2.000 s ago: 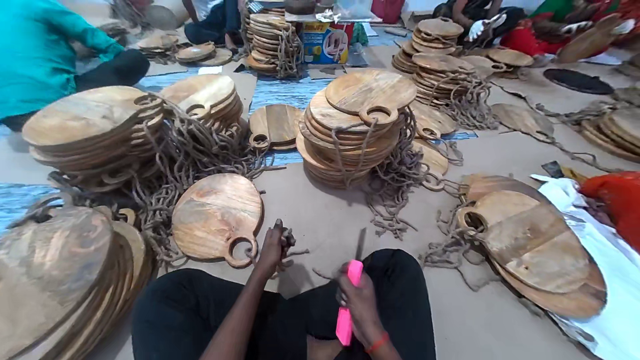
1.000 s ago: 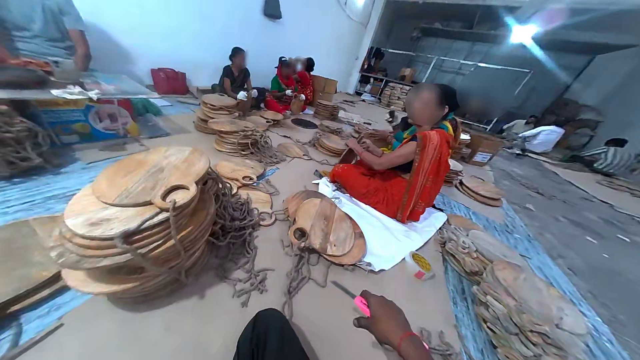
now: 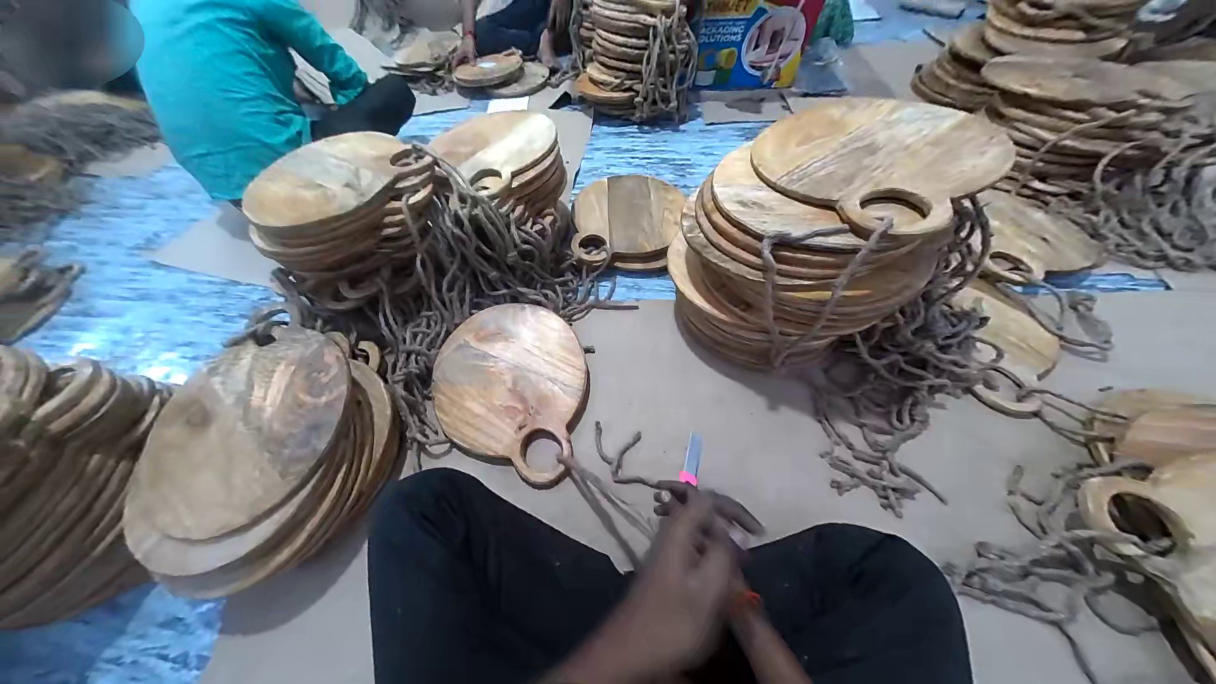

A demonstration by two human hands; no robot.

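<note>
My left hand (image 3: 679, 570) is blurred and crosses over my right hand (image 3: 736, 522) above my lap. A knife (image 3: 692, 458) with a pink handle juts up from between them, blade pointing away; my right hand holds its handle, mostly hidden. Brown cord (image 3: 608, 499) runs from the ring handle of a round wooden board (image 3: 513, 380) to my hands; whether my left fingers grip it cannot be made out. That board lies flat on the cardboard, just beyond my knees. Another loose cord end (image 3: 619, 456) curls left of the blade.
Tall stacks of round boards (image 3: 817, 256) with tangled cords (image 3: 912, 351) stand ahead. More stacks lie at left (image 3: 247, 446) and right (image 3: 1154, 532). A person in a teal top (image 3: 223, 85) sits at the upper left, near a printed box (image 3: 750, 43).
The view has swung back from the right side to the front. Two seconds ago my hands were apart, the knife in my right; now they are together, with cord running to them.
</note>
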